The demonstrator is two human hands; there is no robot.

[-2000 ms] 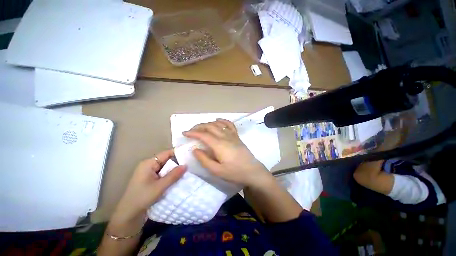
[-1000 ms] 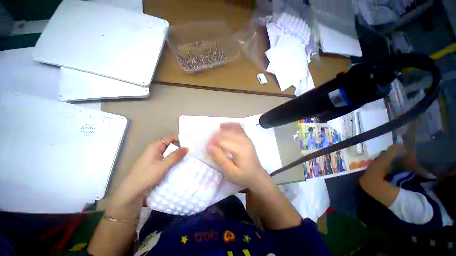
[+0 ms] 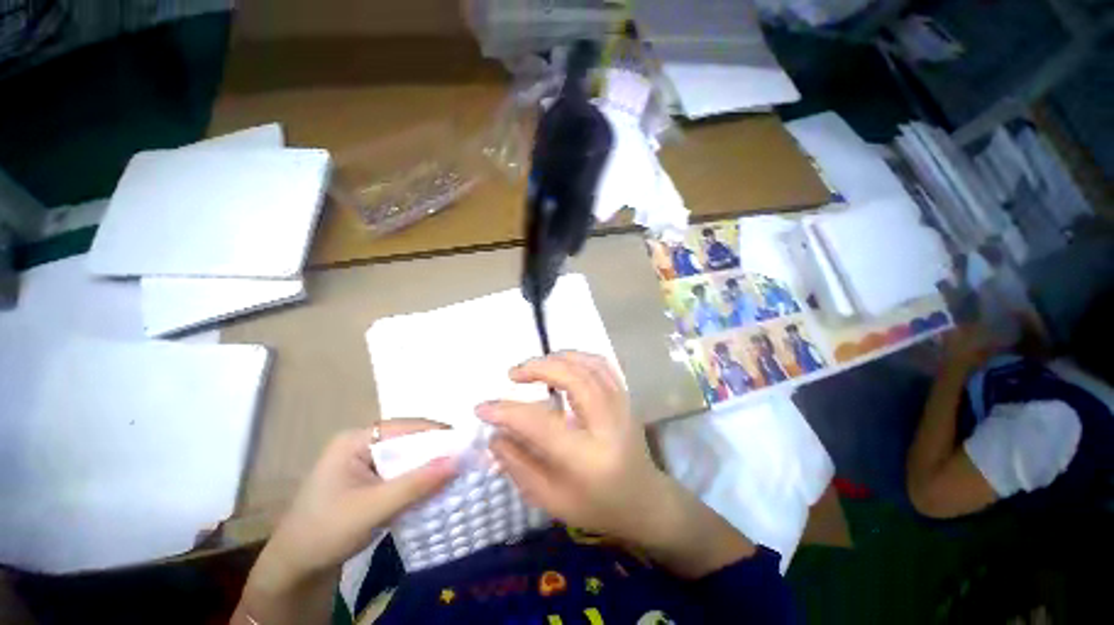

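Observation:
A white sheet with rows of raised round dots [image 3: 458, 519] is bent in front of my body, over the near edge of the bench. My left hand [image 3: 354, 488] grips its upper left edge between thumb and fingers. My right hand [image 3: 586, 452] has its fingertips together at the top of the sheet, touching it; whether a small pad is between them cannot be told. A flat white panel [image 3: 489, 344] lies on the bench just beyond my hands. The black electric screwdriver [image 3: 564, 183] hangs over the panel, tip down, blurred, its lower end by my right hand.
White devices [image 3: 208, 214] are stacked at the left, with another panel [image 3: 122, 440] nearer. A clear screw tray [image 3: 409, 195] and white sheets [image 3: 629, 171] lie behind. Colourful printed sheets [image 3: 739, 311] lie at the right, white wrapping [image 3: 764, 470] below them. A person's arm [image 3: 941, 421] is far right.
The screwdriver has swung from the right to hang nearly upright over the panel. The view has shifted and turned. My right fingertips have come down to the sheet's edge.

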